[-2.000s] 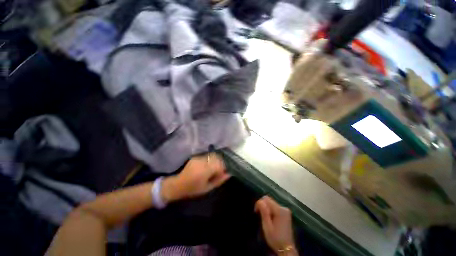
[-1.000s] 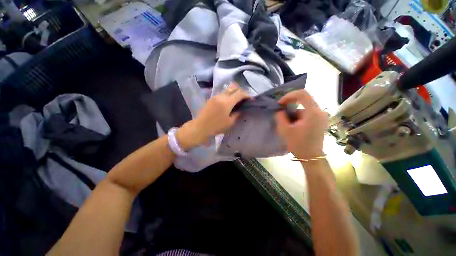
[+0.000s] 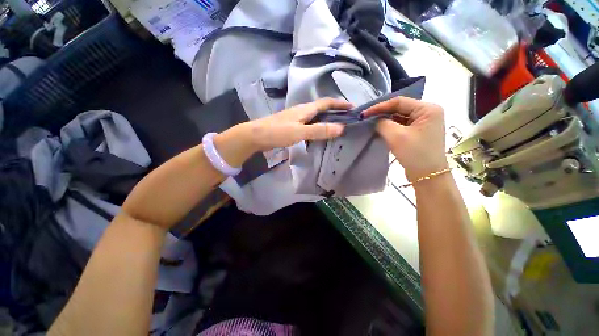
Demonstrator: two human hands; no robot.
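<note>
A pale grey garment with dark grey panels (image 3: 253,49) lies heaped over the near left end of the white machine table (image 3: 430,72). My left hand (image 3: 295,125) pinches a dark grey folded edge (image 3: 358,117) of it between thumb and fingers. My right hand (image 3: 415,134) pinches the same edge just to the right, with the fingertips of both hands close together. Whether a small tool sits in my right hand cannot be told. A light grey panel with small dark marks (image 3: 354,164) hangs below my fingers over the table's green edge.
The beige sewing machine head (image 3: 525,144) stands at the right, its green end cut off by the frame. A red basket (image 3: 519,72) and a clear plastic bag (image 3: 473,33) are behind. A dark basket (image 3: 66,75) and grey pieces (image 3: 98,144) are at the left.
Both hands came up from near the table's front edge to the garment and took hold of it. In the last second my fingers drew closer together on the dark edge. The view shifted.
</note>
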